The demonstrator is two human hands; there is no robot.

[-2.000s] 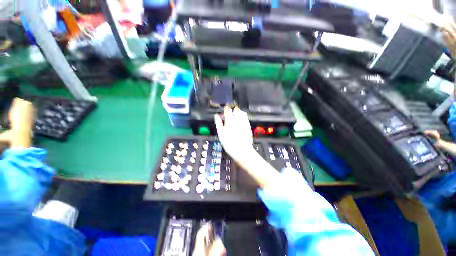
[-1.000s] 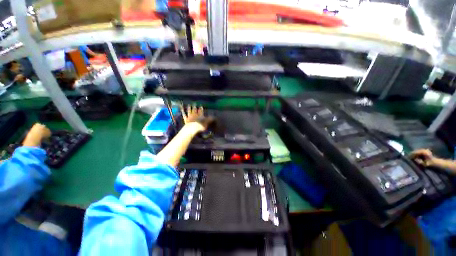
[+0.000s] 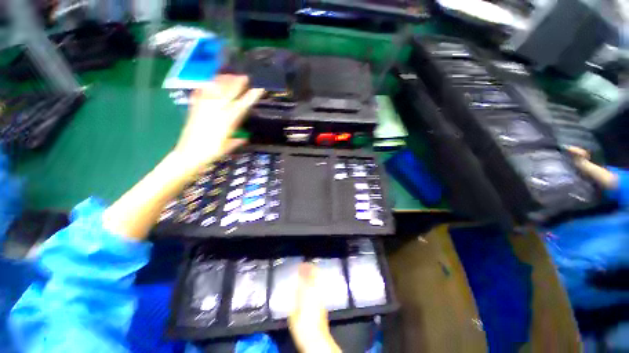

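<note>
My left hand (image 3: 215, 118) is stretched out at the left front of the pressing machine (image 3: 331, 117), fingers apart, with nothing visible in it. A dark piece lies on the machine's left side, partly behind the fingers. My right hand (image 3: 308, 303) is low over the phone cover tray (image 3: 207, 324), fingertips at its middle slots; blur hides whether it holds anything. Phone covers (image 3: 365, 279) fill several slots, pale at right and darker at left. Between machine and cover tray is the parts tray (image 3: 307, 189), with rows of small parts left and right and a bare black compartment.
Blue plastic trays (image 3: 200, 62) stand left of the machine. Long stacked trays (image 3: 476, 117) and a dark blue item (image 3: 414, 178) are at right. An open carton (image 3: 427, 276) with blue film is lower right. Another person's hand (image 3: 590, 165) is at far right.
The view has tilted down, showing the cover tray. My left hand has drawn back from over the machine to its left front. My right hand now shows at the cover tray.
</note>
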